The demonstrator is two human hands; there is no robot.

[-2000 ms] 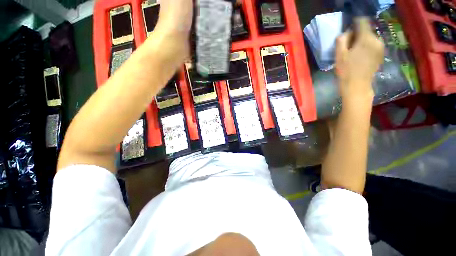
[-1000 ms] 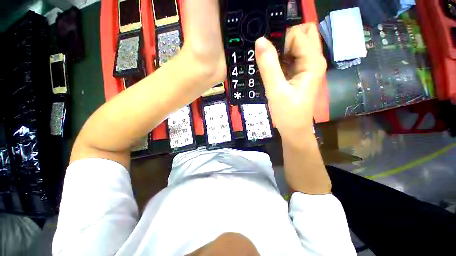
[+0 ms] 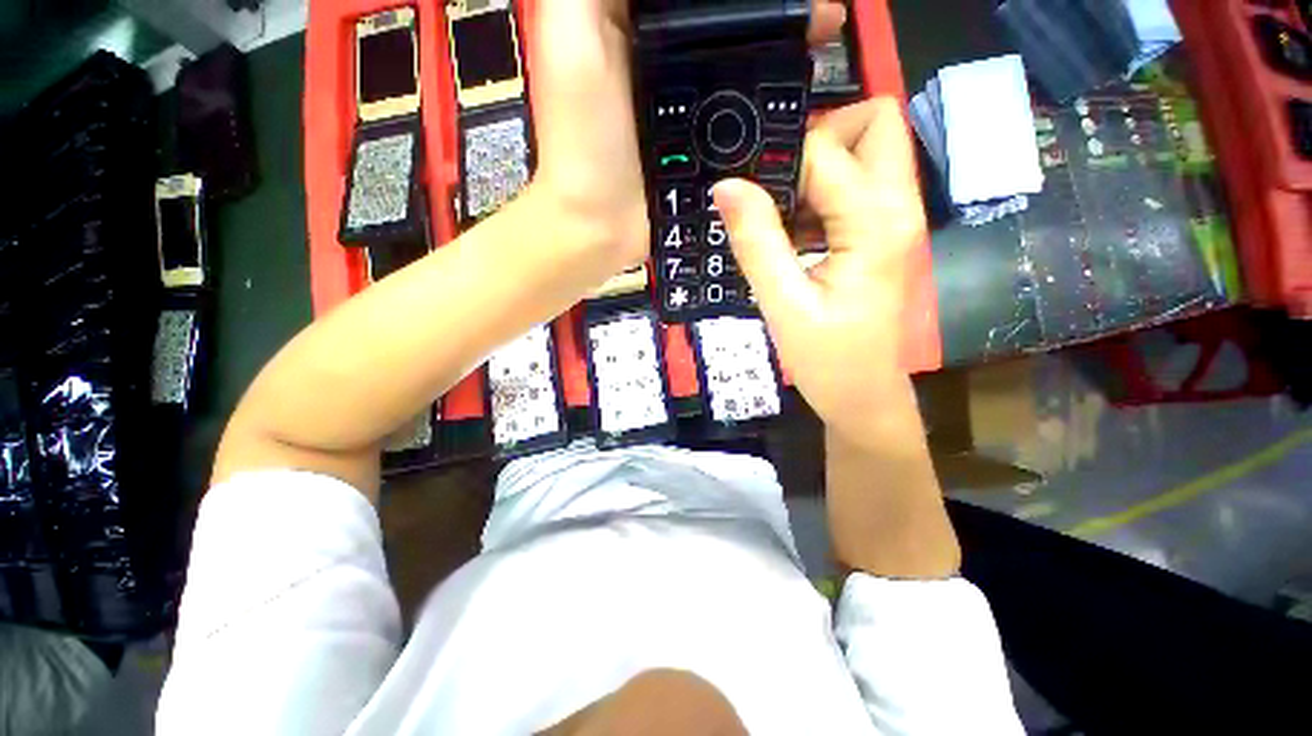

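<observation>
An open flip phone [image 3: 720,86] is held up close in front of me, its hinge at the top. A black keypad with white digits [image 3: 698,252] covers its lower half. My right hand [image 3: 849,230] is around the phone's right side, thumb on the keypad near the digits 2 and 5. My left hand [image 3: 590,86] is at the phone's upper left, mostly hidden or cut off by the top edge. Below, open phones with pale keypad boards [image 3: 626,374] lie in a red tray [image 3: 921,324].
More open phones [image 3: 384,180] stand in the tray's left part. A keypad stack or backing sheets [image 3: 993,130] lie right of it. Another red tray [image 3: 1266,216] is at far right. A phone [image 3: 180,230] and a glossy black plastic mass [image 3: 72,374] are at left.
Over two seconds, my right hand has come from the sheets at right to the phone, which now shows a black keypad. Since one second ago, the phone has shifted slightly down, showing its hinge.
</observation>
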